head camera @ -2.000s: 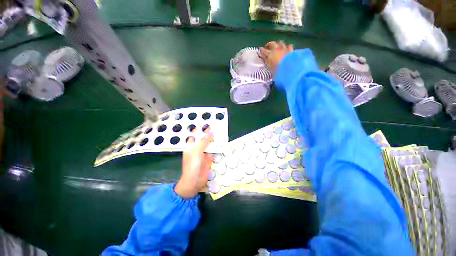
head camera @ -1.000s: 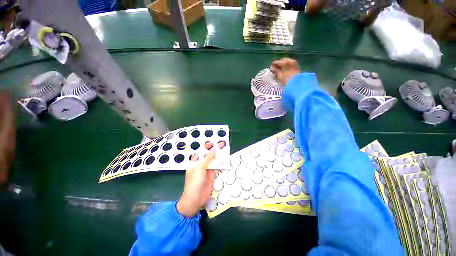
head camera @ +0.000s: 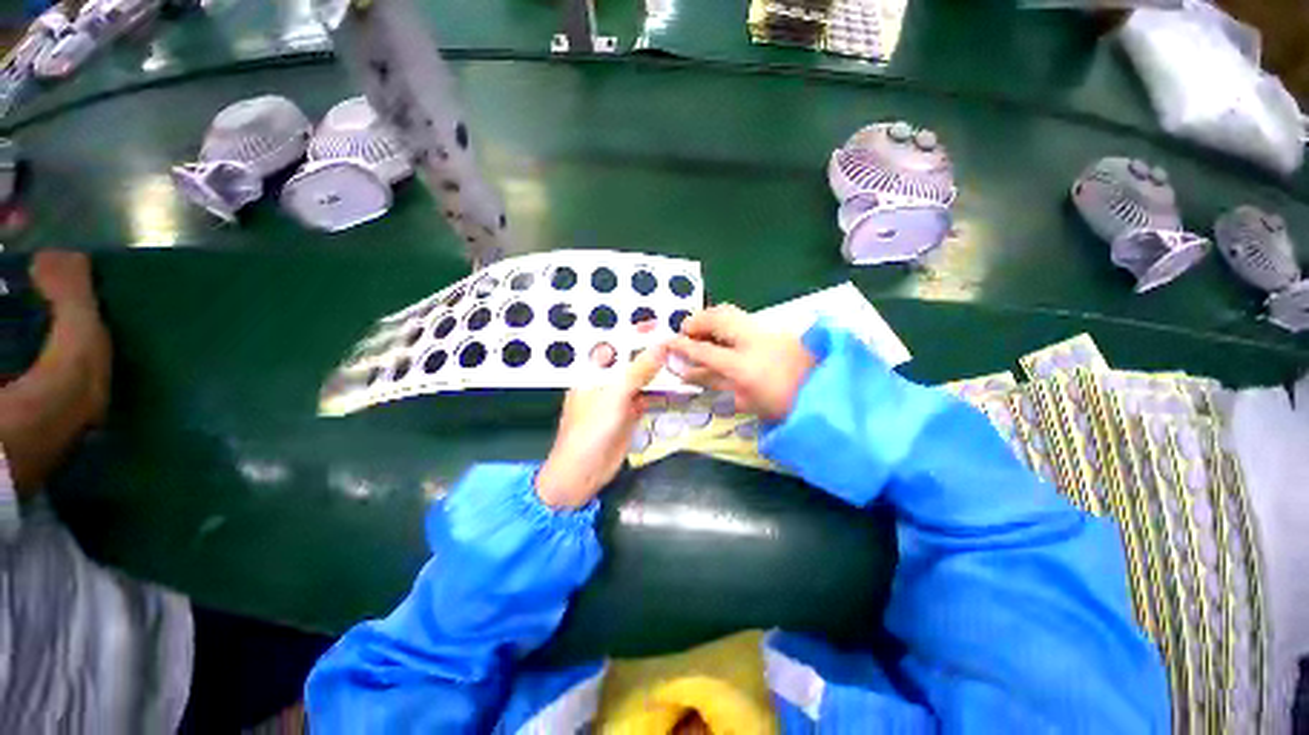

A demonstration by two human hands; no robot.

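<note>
The white die-cut label sheet (head camera: 538,309) with rows of dark round holes is held up at its right end by my left hand (head camera: 596,431). My right hand (head camera: 747,359) is at the sheet's lower right corner, its fingertips close together beside my left fingertips. A pale round sticker (head camera: 686,368) shows at the fingertips; whether it is on the sheet or pinched cannot be told. Further sheets with grey discs (head camera: 696,428) lie under my hands, partly hidden. A small fan (head camera: 893,180) stands beyond them, with two discs on its head.
More small fans stand at left (head camera: 345,165) and right (head camera: 1134,216). A fanned stack of sticker sheets (head camera: 1148,460) lies at right. A perforated grey post (head camera: 431,129) rises behind the label sheet. A plastic bag (head camera: 1213,86) lies far right. Another person's arm (head camera: 58,366) is at left.
My right hand has come back from a fan to the sheet's right end beside my left hand. The fans appear further right in view. My left hand still holds the sheet.
</note>
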